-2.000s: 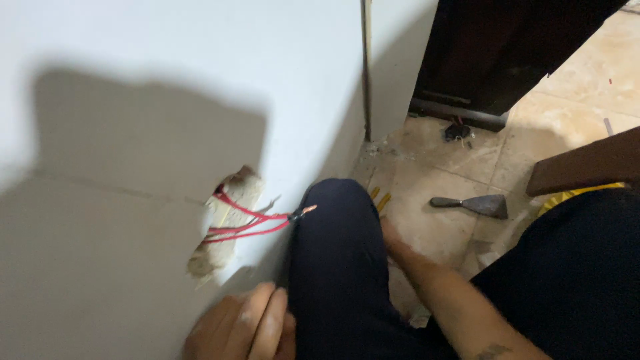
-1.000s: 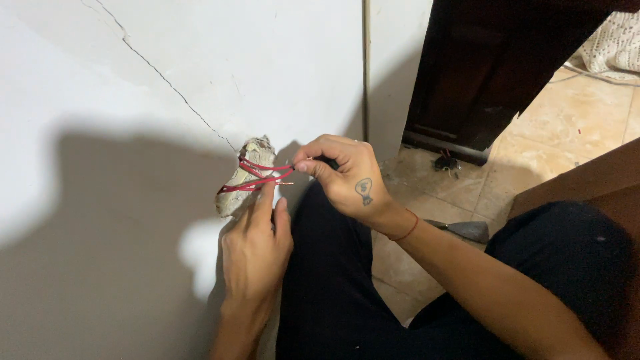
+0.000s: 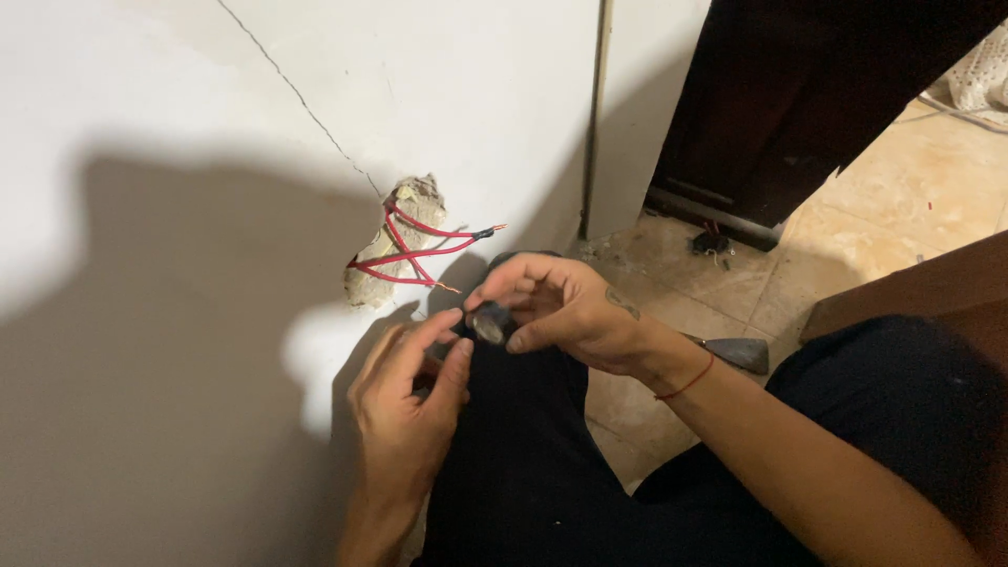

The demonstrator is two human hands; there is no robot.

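My right hand (image 3: 559,311) holds a roll of black tape (image 3: 494,323) between thumb and fingers, just below the wires. My left hand (image 3: 413,378) is at the roll's left side, its thumb and index finger close together; whether they pinch the tape's end I cannot tell. Red electrical wires (image 3: 409,256) come out of a broken-out hole in the wall (image 3: 425,205). Two of them meet at a joint wrapped in black tape (image 3: 483,234), with bare copper showing past it. Another wire end has bare twisted copper (image 3: 449,288).
A crack (image 3: 295,90) runs down the white wall (image 3: 488,94) to the hole. On the tiled floor (image 3: 874,213) are a scraper (image 3: 736,354) and a small black fitting with wires (image 3: 711,242), near dark wooden furniture (image 3: 756,102). A brown wooden board (image 3: 913,291) lies at right.
Both hands were on the red wires a second ago; they have let go and moved down slightly. The tape roll now shows in my right hand.
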